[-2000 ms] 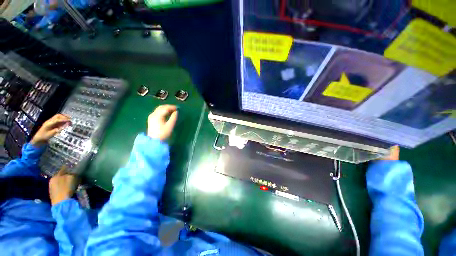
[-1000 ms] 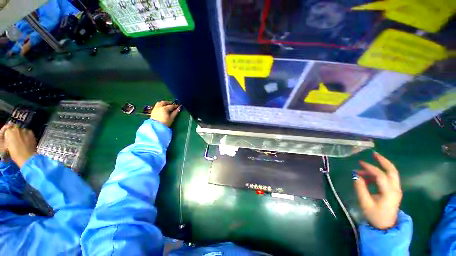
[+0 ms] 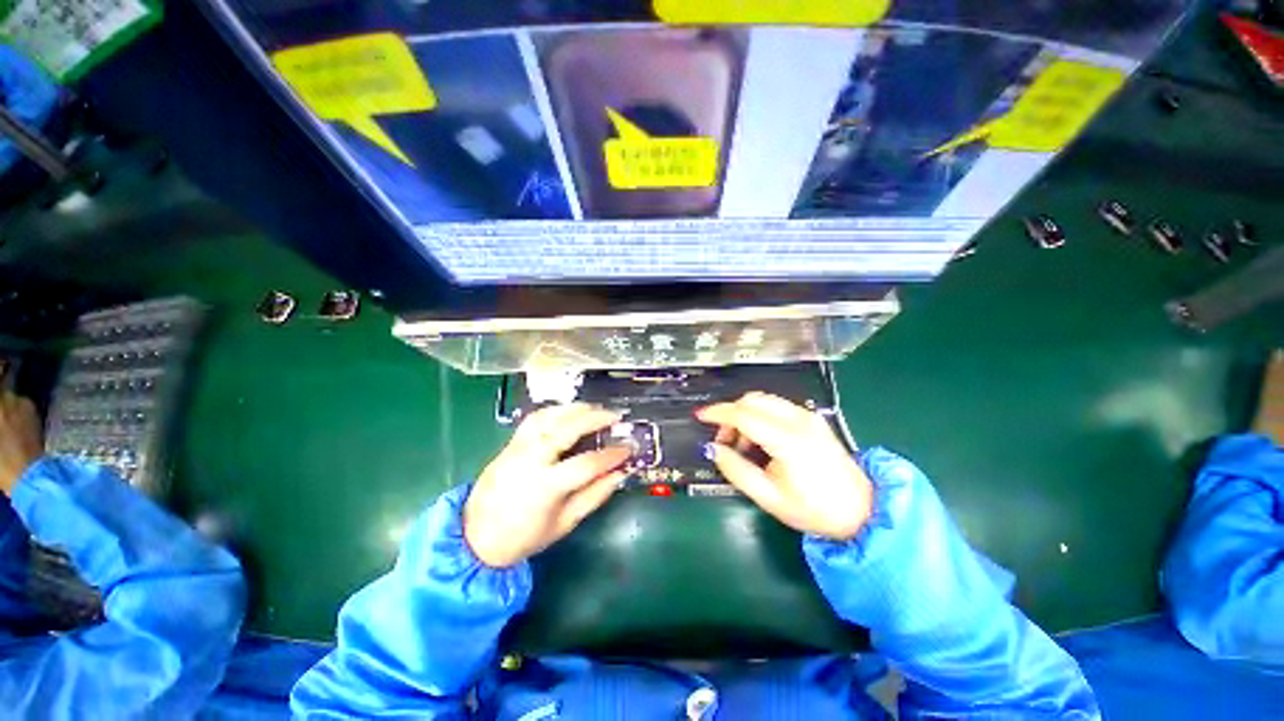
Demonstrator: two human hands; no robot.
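Note:
My left hand (image 3: 546, 482) is over the left part of the black fixture plate (image 3: 690, 383), gripping a small rounded-square unit (image 3: 645, 445) with a shiny rim between thumb and fingers. My right hand (image 3: 791, 462) is over the plate's right part, fingers bent towards the unit but apart from it. Something small and bluish shows at its fingertips; I cannot tell what it is. A white wipe or pad (image 3: 554, 378) lies at the plate's upper left. A red light (image 3: 661, 490) shows at the plate's near edge.
A clear acrylic guard (image 3: 648, 342) runs above the plate, below a large display (image 3: 676, 240). Two units (image 3: 338, 304) lie at left, beside a grey component tray (image 3: 120, 373). Several units (image 3: 1043, 233) lie at right. Neighbours' blue sleeves show at both sides (image 3: 134, 563).
The view has swung right. My left hand has moved from the row of units at left to the plate, now with a unit. My right hand has come in from the right over the plate.

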